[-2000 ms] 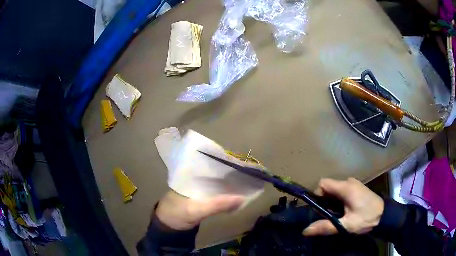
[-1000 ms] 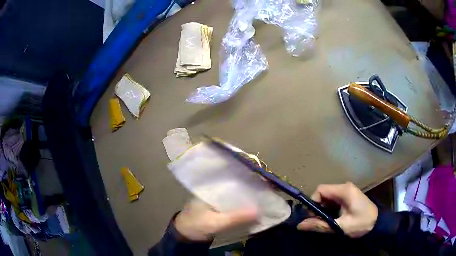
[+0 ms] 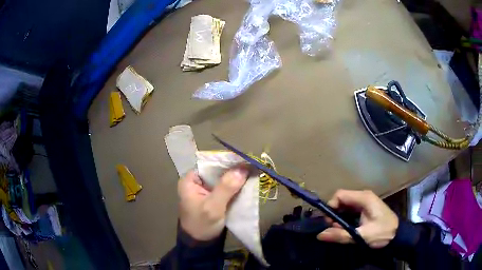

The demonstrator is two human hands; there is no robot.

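Observation:
My left hand (image 3: 207,203) pinches an off-white sewn cuff piece (image 3: 244,210) between thumb and fingers; the piece is bent, one end hanging down to the right. My right hand (image 3: 364,217) holds black tailor's shears (image 3: 285,182) by the handles. The long blades look closed and point to the upper left, their tip above the piece's top edge. Curly yellow and white trimmings (image 3: 268,184) lie under and beside the blades. Another off-white piece (image 3: 181,148) lies on the table behind my left hand.
A cream stack (image 3: 203,42) and a clear plastic bag (image 3: 253,68) lie on the far side of the padded table (image 3: 306,111). At left are small pale pieces (image 3: 134,88) and small mustard pieces (image 3: 116,108). An iron (image 3: 388,121) with braided cord stands at right.
The held piece, earlier spread flat under the blades, is now bent and gripped closer to its top edge. My left hand has moved up, with its thumb over the cloth. The trimmings show more.

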